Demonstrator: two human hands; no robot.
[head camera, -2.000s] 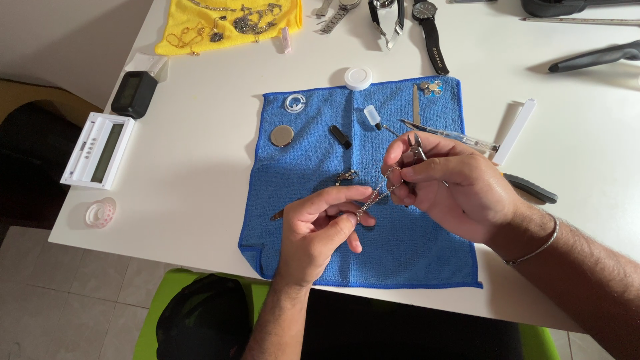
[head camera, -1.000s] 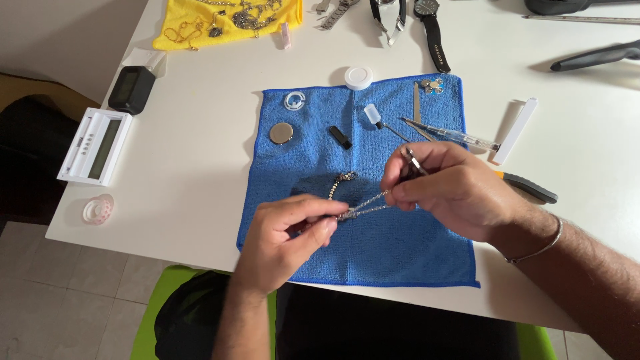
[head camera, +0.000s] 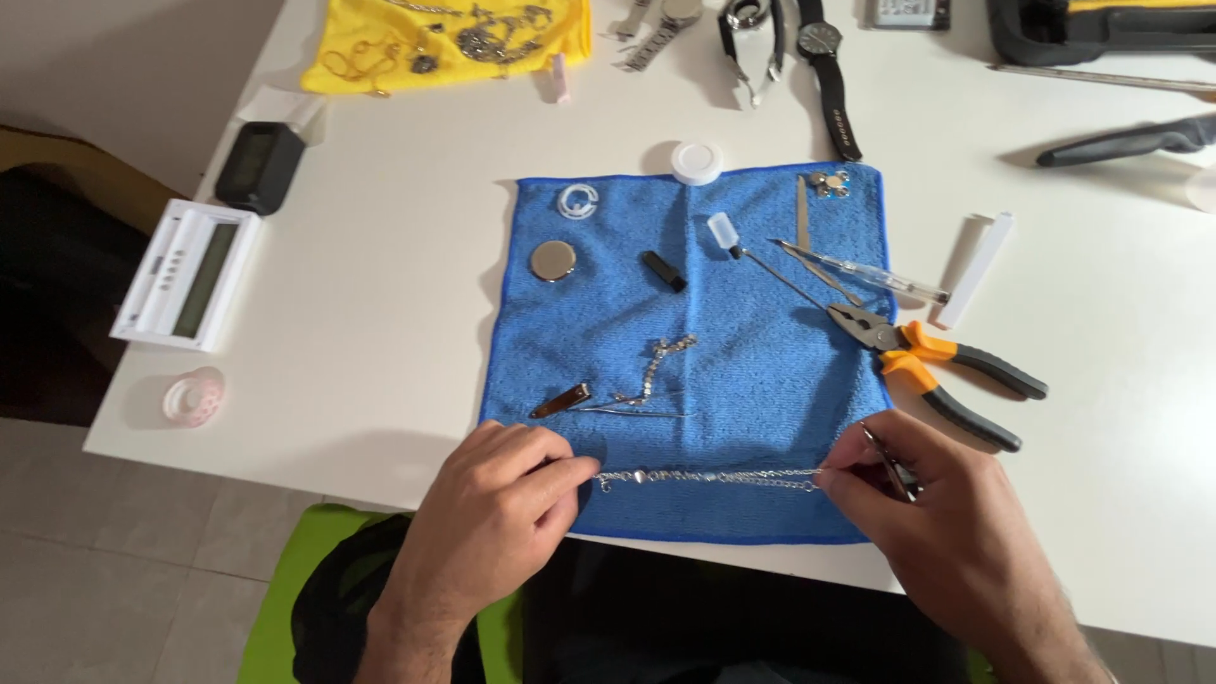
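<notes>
A silver chain bracelet with small charms (head camera: 708, 477) is stretched across the lower part of a blue cloth (head camera: 750, 380). My left hand (head camera: 508, 503) pinches its left end, and the fingertips of my right hand (head camera: 926, 513) hold the other. A small metal tool (head camera: 888, 461), whose kind I cannot tell, is also tucked in my right hand. Just beyond my left hand lie a nail clipper (head camera: 560, 400), thin metal tweezers (head camera: 632, 411) and a second bracelet (head camera: 654, 369). Combination pliers with orange and black handles (head camera: 917, 351) rest across the cloth's right edge.
Further up the cloth are a round metal disc (head camera: 553, 260), a black cap (head camera: 663, 271) and a thin screwdriver (head camera: 774, 274). A yellow cloth with jewellery (head camera: 328, 71) and a black-strapped watch (head camera: 828, 81) lie at the back. A white digital device (head camera: 187, 274) stands left.
Both hands have moved nearer the table's front edge and farther apart, and the bracelet now stretches between them. The pliers, nail clipper and tweezers, covered before by the hands, show more fully.
</notes>
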